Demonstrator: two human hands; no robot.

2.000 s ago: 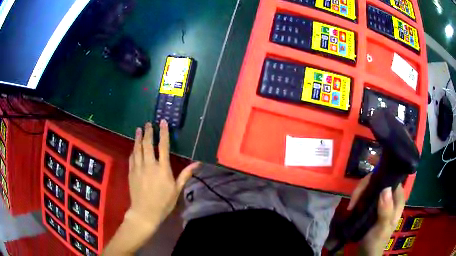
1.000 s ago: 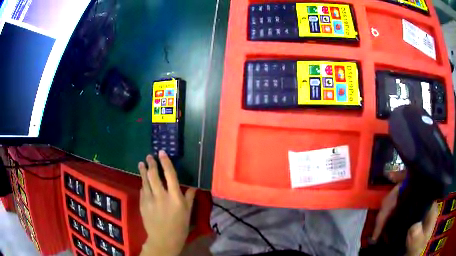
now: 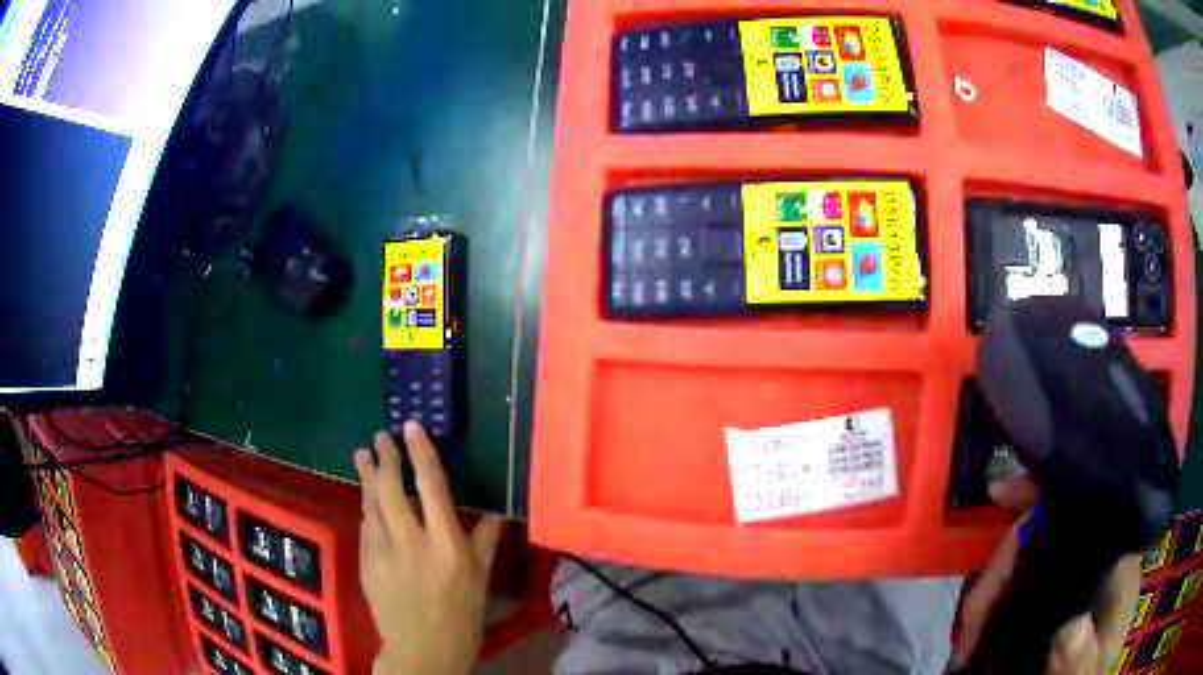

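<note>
My right hand is closed around the handle of a black barcode scanner. The scanner head is over the right column of the red phone tray, above a phone back and partly hiding another below it. My left hand has its fingertips at the lower, keypad end of a keypad phone lying face up on the green bench; it does not grip the phone. A white barcode label sheet lies in the tray's bottom left pocket. Two face-up phones lie in the pockets above it.
A black mouse lies on the bench left of the phone. A bright monitor stands at the left edge. Stacked trays with phone backs are at lower left. More yellow-faced phones show at lower right. Another label sheet lies in an upper right pocket.
The view has shifted, so the tray fills more of it. The scanner head stays over the right column near the lower phone backs. My left fingertips remain at the bench phone's lower end.
</note>
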